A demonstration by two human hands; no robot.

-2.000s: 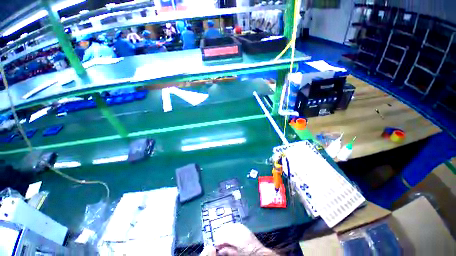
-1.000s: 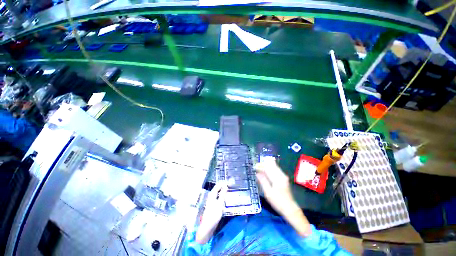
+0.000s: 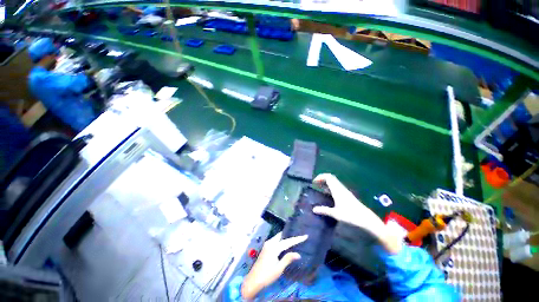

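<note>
A flat black device housing (image 3: 308, 227) is held tilted between both hands above the near edge of the green bench. My left hand (image 3: 275, 262) grips its lower left side, thumb and fingers on its face. My right hand (image 3: 346, 206) grips its upper right end. Another dark flat part (image 3: 283, 197) shows partly behind the held housing. A dark grey housing (image 3: 304, 159) lies on the bench just beyond it. The fingertips under the housing are hidden.
White machine (image 3: 142, 194) on the left, with a red button (image 3: 253, 253). On the right are an orange screwdriver (image 3: 422, 229) over a red tray (image 3: 402, 222) and a sticker sheet (image 3: 473, 248). A person in blue (image 3: 62, 88) is at far left.
The view has turned left. The open ribbed housing lying before me is no longer seen that way; both hands now hold a dark housing up, and my right hand has come onto it.
</note>
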